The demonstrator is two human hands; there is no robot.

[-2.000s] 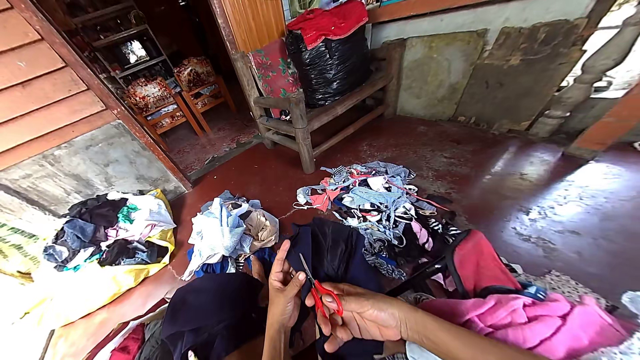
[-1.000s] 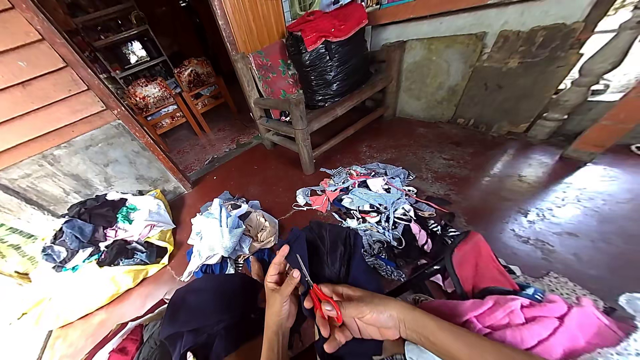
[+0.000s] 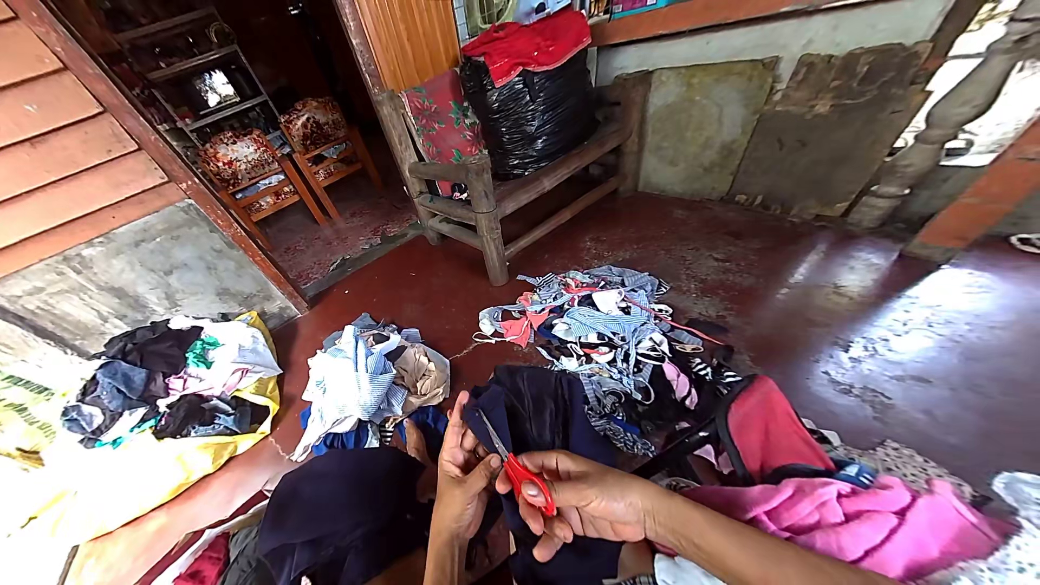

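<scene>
Red-handled scissors (image 3: 528, 481) are in my right hand (image 3: 589, 497), thumb and fingers at the handles, with the blades pointing up and left. Beside the blades, my left hand (image 3: 465, 475) holds a piece of dark navy fabric (image 3: 491, 414) between its fingers. More dark cloth (image 3: 544, 410) lies just beyond and below both hands. To the left of my left hand is a large heap of navy cloth (image 3: 341, 508). Whether the blades are cutting into the fabric cannot be told.
A pile of fabric scraps (image 3: 609, 325) lies ahead on the red floor, a smaller cloth pile (image 3: 357, 374) left of it. A yellow sack (image 3: 264, 390) bears more clothes. Pink cloth (image 3: 861, 520) is at right. A wooden bench (image 3: 487, 219) holds a black plastic bag (image 3: 532, 114).
</scene>
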